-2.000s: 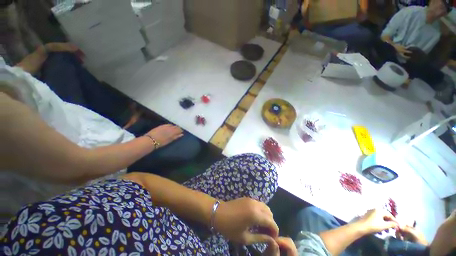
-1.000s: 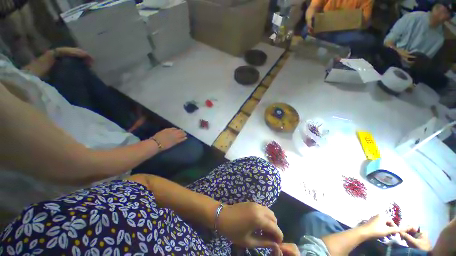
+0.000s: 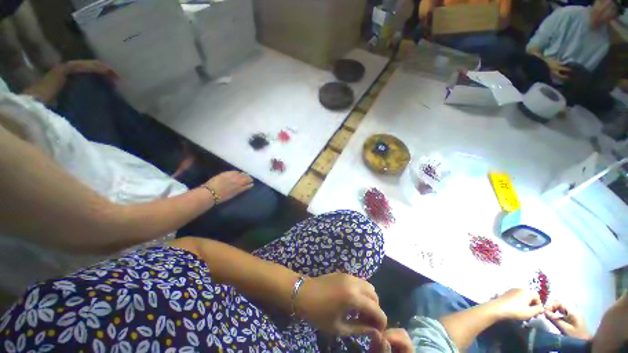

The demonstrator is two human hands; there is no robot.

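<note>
My left hand [image 3: 342,303], with a silver bracelet at its wrist, is low in the middle over the patterned cloth on my lap. Its fingers are curled with the tips turned down. My right hand [image 3: 397,340] shows only as a few fingers at the bottom edge, close beside the left fingertips; the rest is cut off. Any piece between the fingertips is too small or hidden to make out. A heap of red parts [image 3: 377,206] lies on the white table just beyond my knee.
A yellow-brown disc [image 3: 385,154], a clear tub [image 3: 430,174], a light-blue device [image 3: 525,236] and another red heap [image 3: 485,249] are on the table. A person's hands [image 3: 520,304] work at right. Another person's forearm [image 3: 162,212] is close at left.
The view has shifted slightly. My left hand has turned a little and its fingers have moved slightly. My right fingers stay beside it at the bottom edge.
</note>
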